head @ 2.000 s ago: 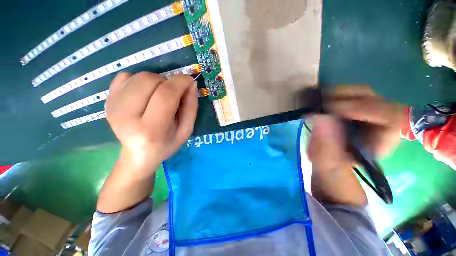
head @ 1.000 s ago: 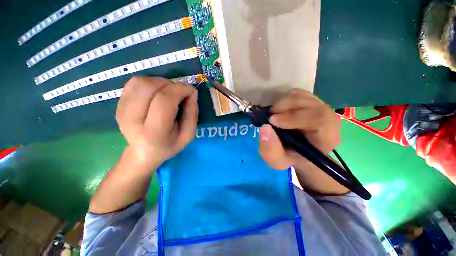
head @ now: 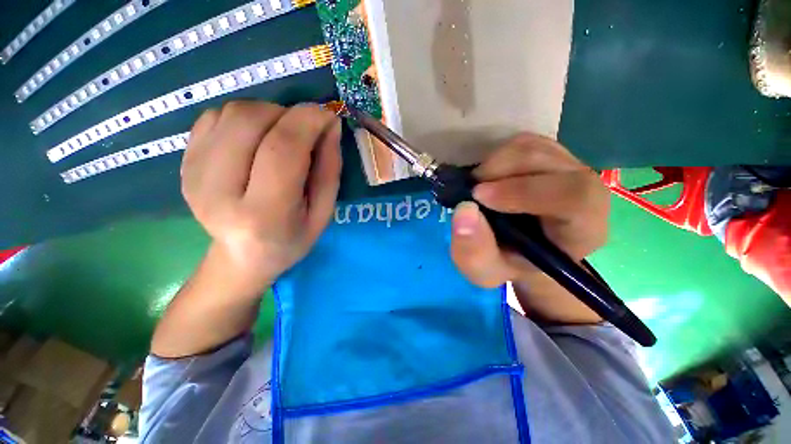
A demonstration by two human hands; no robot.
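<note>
My right hand [head: 533, 208] holds the black soldering iron [head: 546, 256] like a pen. Its dark tip is at the orange end of the nearest LED strip [head: 130, 158], where the strip meets a green circuit board [head: 362, 106]. My left hand [head: 264, 178] is closed over the middle of that strip, fingertips pinched just left of the joint. A hair-thin line, seemingly solder wire, shows faintly at the fingertips. Several white LED strips [head: 195, 89] fan out to the left from the row of green boards. The boards lie along the edge of the grey-beige soldering fixture [head: 503, 78].
The dark green bench mat [head: 646, 87] lies under the work. A crusty tan object [head: 772, 52] is at the upper right edge. A red plastic stool [head: 663, 204] and a person's red sleeve [head: 755, 251] are at the right. Cardboard boxes [head: 61, 381] are at the lower left.
Since two seconds ago my right hand has brought the iron from the fixture's right side to the nearest joint. In the last second the strips and fixture have shifted slightly in view; both hands keep their grips.
</note>
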